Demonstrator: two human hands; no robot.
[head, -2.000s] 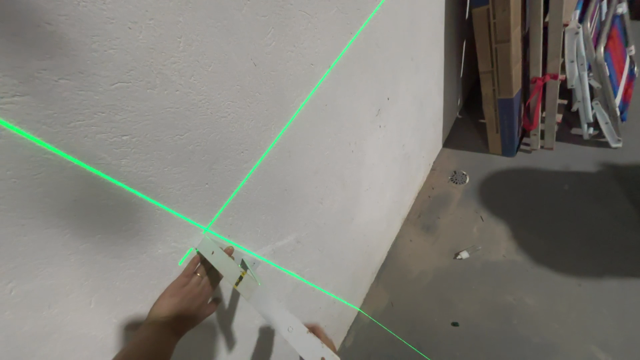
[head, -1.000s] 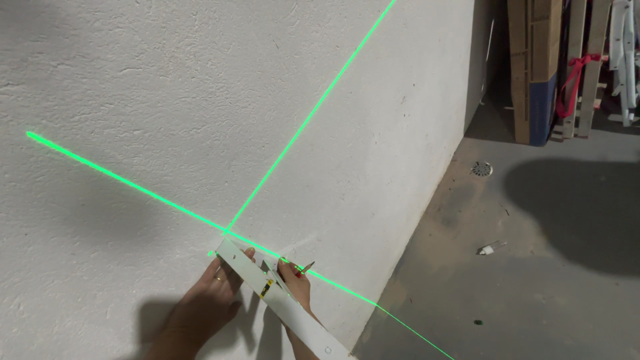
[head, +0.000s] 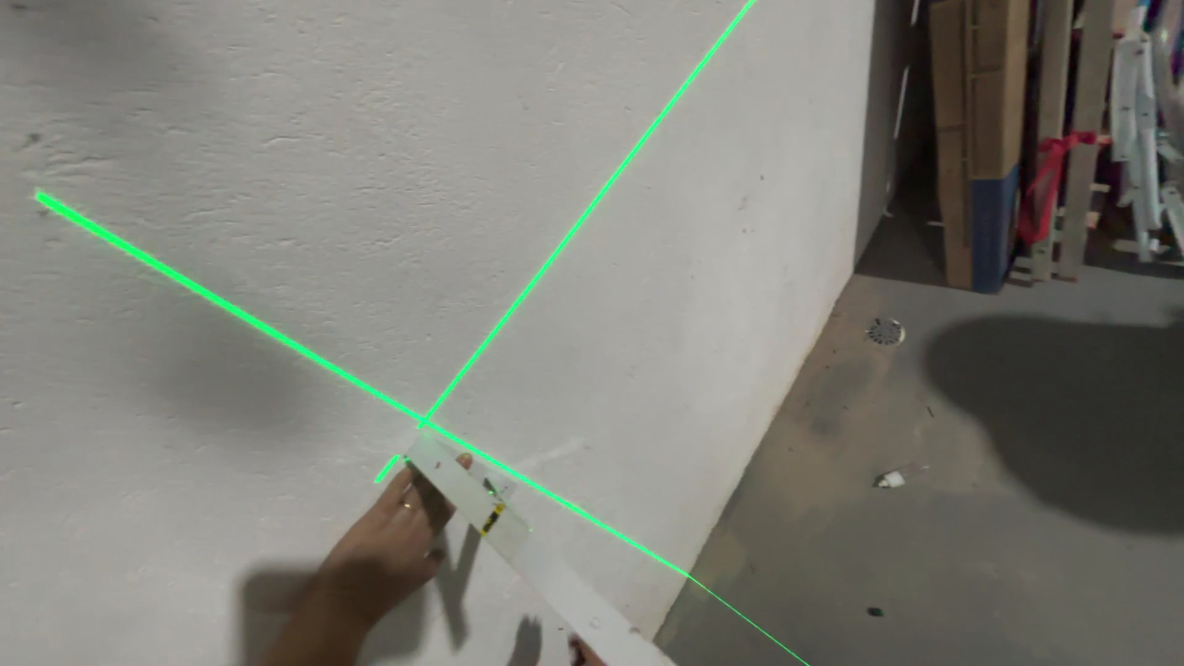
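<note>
A long pale flat bar (head: 555,583) lies at a slant along the white wall (head: 592,351), its upper end just below the crossing of two green laser lines (head: 424,422). My left hand (head: 398,536), with a ring on one finger, grips the bar near that upper end, some fingers behind it. A small yellow and black mark (head: 492,520) shows on the bar, next to a clear piece by its edge. Only a bit of my right hand (head: 585,651) shows at the bottom edge, beside the lower part of the bar; its grip is hidden.
A concrete floor (head: 971,583) meets the wall at the right. On it are a round drain cover (head: 885,332), a small white item (head: 891,479) and a small dark bit (head: 875,611). Cardboard packages (head: 999,92) and slats with a red ribbon (head: 1045,190) stand at the back right.
My right hand, by the laser line beside the bar a second ago, has moved down to the bottom edge of the view. My left hand stays at the bar's upper end.
</note>
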